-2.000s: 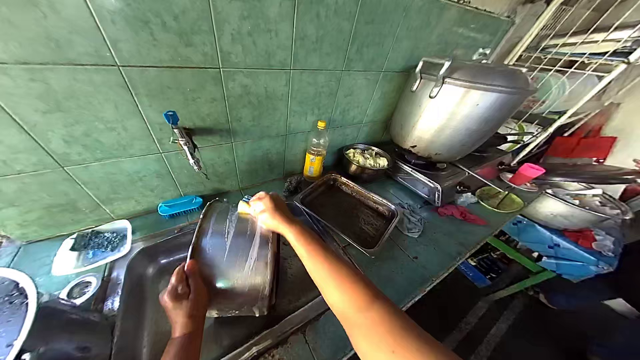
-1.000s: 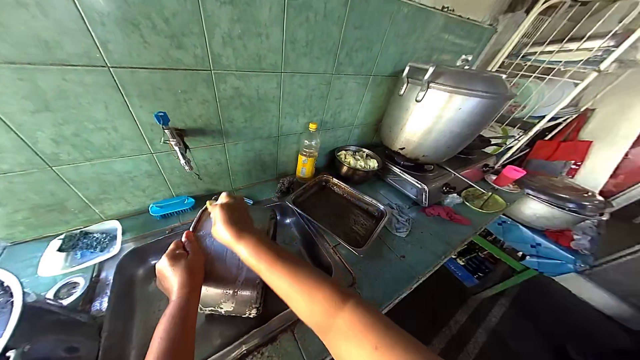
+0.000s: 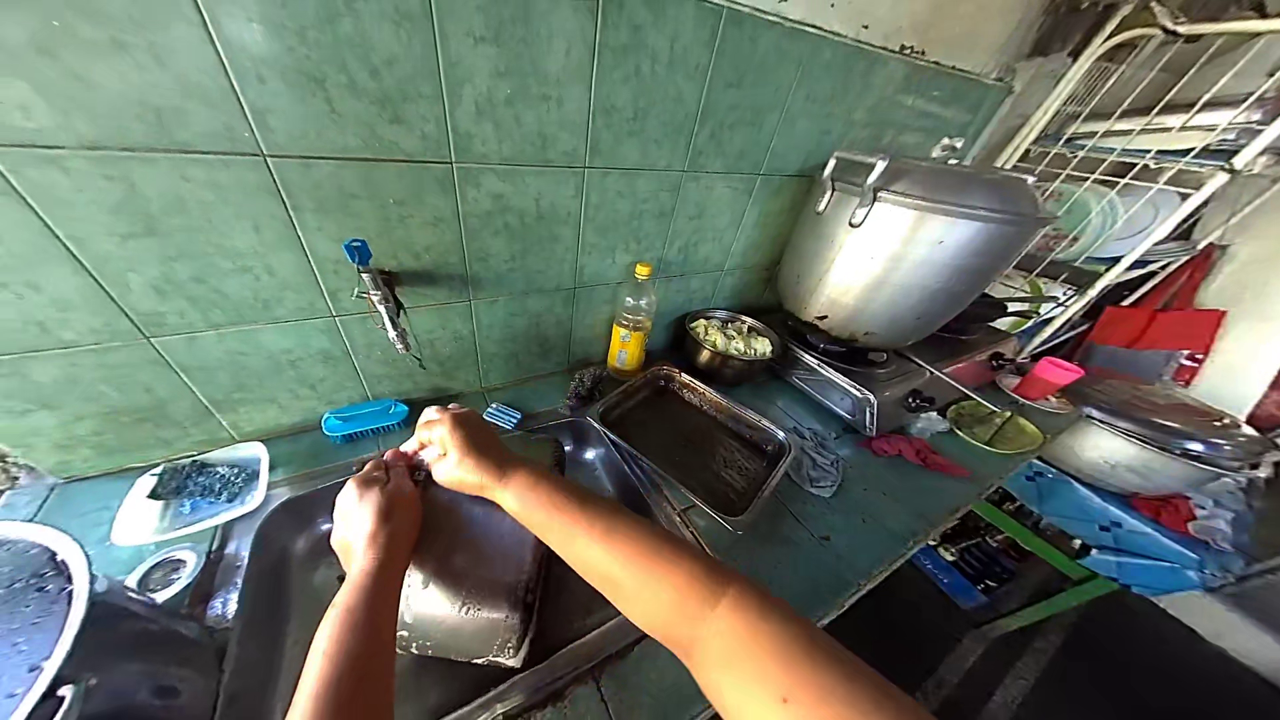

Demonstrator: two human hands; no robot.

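A metal baking pan (image 3: pixel 475 580) leans tilted in the stainless steel sink (image 3: pixel 275 590), with suds along its lower edge. My left hand (image 3: pixel 378 510) grips the pan's far left edge. Close beside it, my right hand (image 3: pixel 455 450) has its fingers curled at the same far edge; what lies inside those fingers is hidden. A blue scrub brush (image 3: pixel 365 420) lies on the ledge behind the hands. At the left stands a white tray (image 3: pixel 135 515) with a dark scouring pad (image 3: pixel 203 482). The faucet (image 3: pixel 385 305) comes out of the tiled wall.
Right of the sink sit another baking pan (image 3: pixel 700 440), a yellow-labelled bottle (image 3: pixel 630 325) and a bowl of chopped food (image 3: pixel 730 345). A large lidded pot (image 3: pixel 900 255) stands on the gas stove (image 3: pixel 860 380). Cloths (image 3: pixel 915 455) lie near the counter edge; a wire dish rack (image 3: pixel 1150 170) is beyond.
The right hand has moved from the pan's far right part to its far left edge, close to the left hand. The pan now leans lower, and the suds streaks across it are gone.
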